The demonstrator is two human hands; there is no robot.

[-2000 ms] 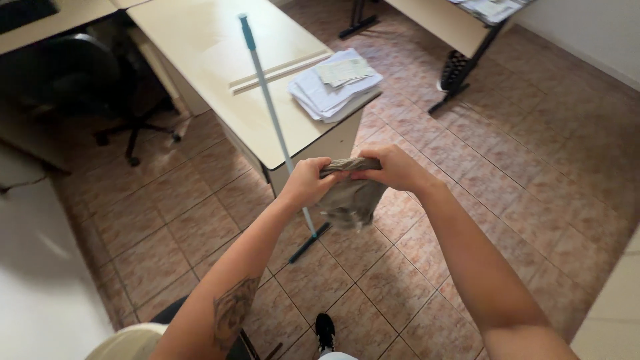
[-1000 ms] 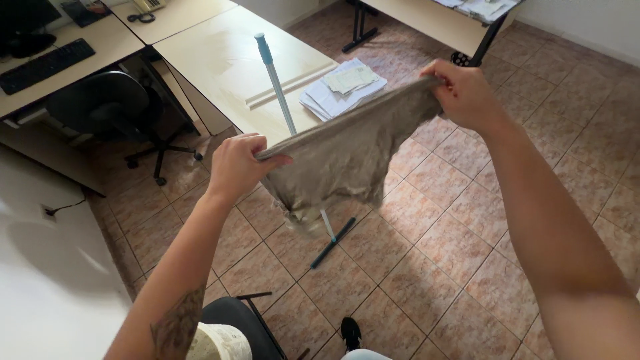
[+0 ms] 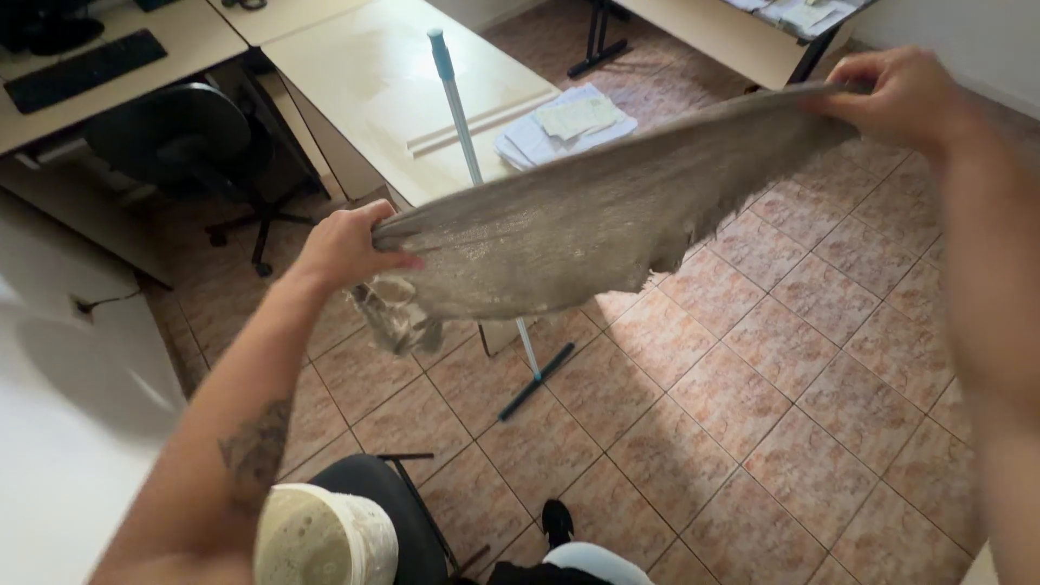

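Observation:
A worn grey-brown cloth (image 3: 569, 219) with ragged lower edges is stretched in the air between my hands. My left hand (image 3: 349, 244) pinches its left end, where a crumpled part hangs down. Higher up at the right, my right hand (image 3: 902, 97) grips the other end. Behind the cloth a floor squeegee (image 3: 459, 114) with a teal grip leans against the desk, its dark blade on the tiles. The cloth hides the middle of its pole. Below my left forearm, a white bucket (image 3: 374, 536) of cloudy liquid stands on a black chair seat (image 3: 349, 475).
A cream desk (image 3: 349, 89) bears a stack of papers (image 3: 569, 126). A black office chair (image 3: 175, 142) stands by another desk with a keyboard (image 3: 85, 69). At the back right, a table (image 3: 723, 36) has papers on its glossy top. The floor is tiled (image 3: 731, 357).
The cloth, bunched between my close hands two seconds ago, is now spread wide. My hands have moved apart, the right one upward and to the right. The bucket has come further into view.

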